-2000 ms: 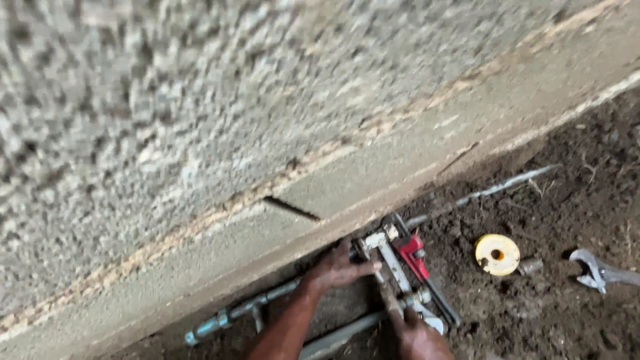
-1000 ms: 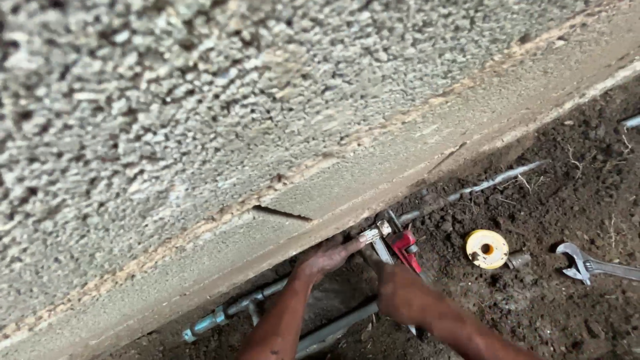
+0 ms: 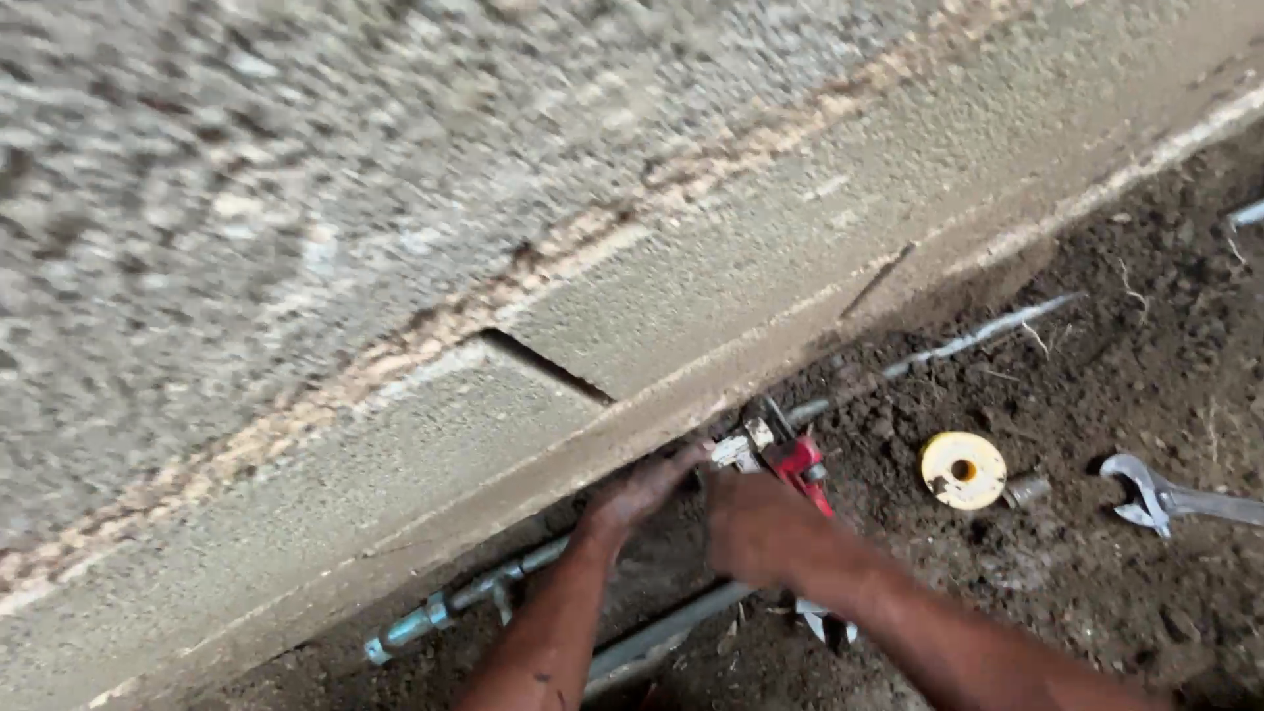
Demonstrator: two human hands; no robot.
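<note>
At the foot of the wall, my left hand [image 3: 642, 494] reaches to a pipe fitting wrapped in white tape [image 3: 733, 451], its fingertips against it. My right hand [image 3: 765, 523], blurred, is close beside the fitting, over a tool whose handle it mostly hides; its grip does not show clearly. Just right of the fitting is a red pipe wrench [image 3: 802, 464], partly covered by the right hand. The metal jaws of another wrench [image 3: 828, 622] show below the right forearm. A grey pipe [image 3: 810, 410] runs from the fitting into the soil.
A rough concrete block wall [image 3: 494, 415] rises close along the pipes. A yellowish tape spool [image 3: 963, 470] lies on the soil beside a small metal fitting [image 3: 1027, 490], with an adjustable wrench [image 3: 1175, 499] farther right. A blue-ended pipe [image 3: 425, 624] and another grey pipe [image 3: 667, 632] lie lower left.
My right hand has moved up from the lower part of the tools to beside the taped fitting. My left hand stays near the fitting.
</note>
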